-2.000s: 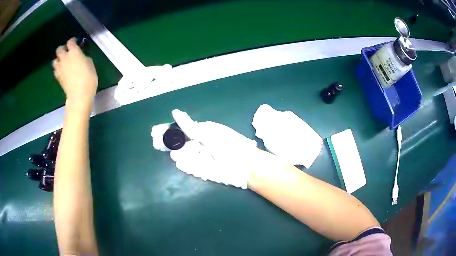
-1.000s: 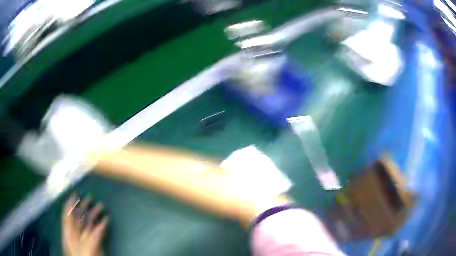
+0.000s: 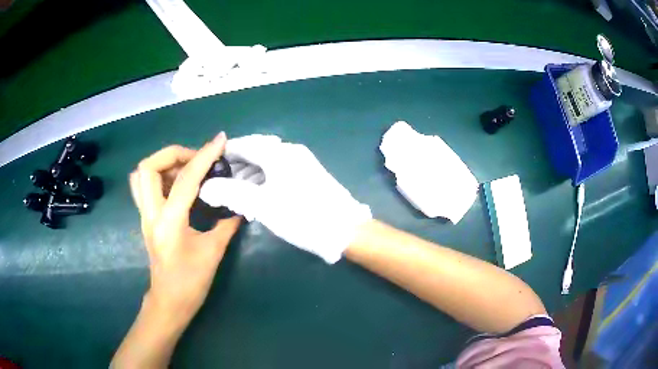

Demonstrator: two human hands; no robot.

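Observation:
A glossy black car charger (image 3: 220, 170) shows between my two hands, left of the middle of the bench; the fingers hide most of it. My bare left hand (image 3: 180, 198) is closed around it from the left. My right hand (image 3: 285, 191), in a white glove, grips it from the right, with the thumb below and the fingers curled over. Several black chargers (image 3: 65, 184) lie in a loose pile at the left. A crumpled white cloth (image 3: 431, 173) lies right of my gloved hand.
One charger (image 3: 498, 119) lies near the blue bin (image 3: 555, 133), which holds a whitish bottle (image 3: 583, 94). A white block (image 3: 510, 222) and a white cable (image 3: 573, 241) are at the right. Beyond the pale rail (image 3: 346, 59) is the green belt (image 3: 404, 18), with a diverter bar (image 3: 189, 29).
My left hand has come back from the belt and meets my right hand at a charger. The white bundle at the rail, which my right hand reached one second ago, is free of hands.

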